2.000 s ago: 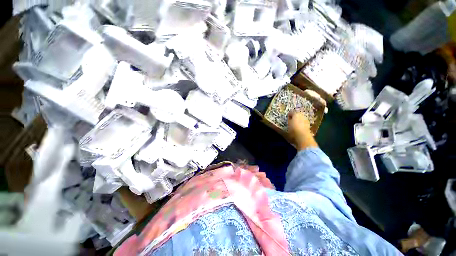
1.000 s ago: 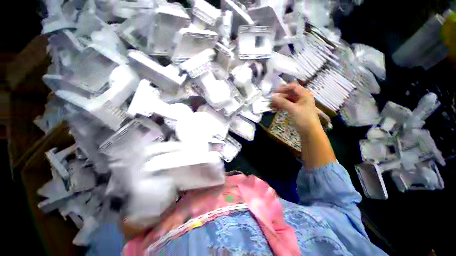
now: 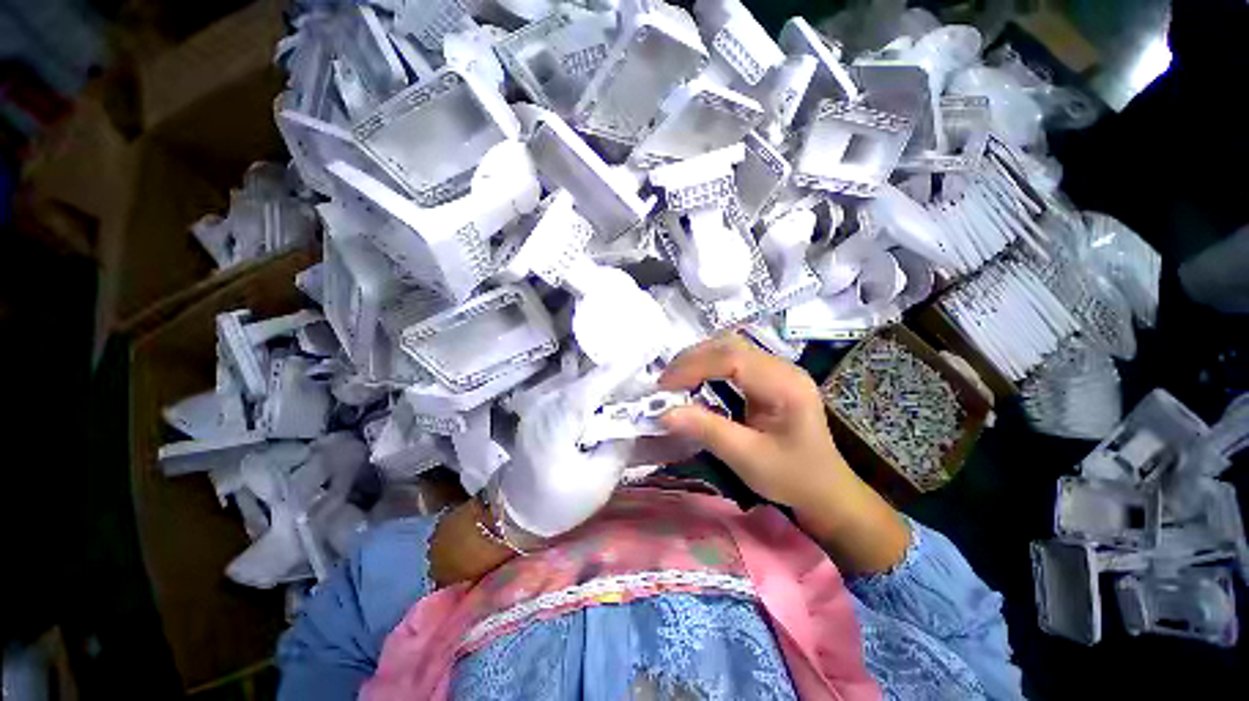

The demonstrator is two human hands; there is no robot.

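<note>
My left hand (image 3: 555,473), in a white glove, is shut around a white plastic part (image 3: 633,414) in front of the apron. The part shows a narrow end with small round holes; the glove hides most of the rest. My bare right hand (image 3: 774,431) has its thumb and index finger at the right end of this part, one on each side. Whether a tiny piece is between the fingertips cannot be told. A small open carton (image 3: 897,407) full of tiny hardware stands right of my right hand.
A large heap of white plastic housings (image 3: 438,137) lies ahead. An open cardboard carton (image 3: 158,548) with white parts is at left. Stacked flat white strips (image 3: 1011,318) and clear covers (image 3: 1075,390) lie right of the heap. A smaller pile of white parts (image 3: 1109,514) is at far right.
My right hand has moved from the small carton, up and then left, to the part in my left hand. My gloved left hand has come in before the apron. The view has shifted.
</note>
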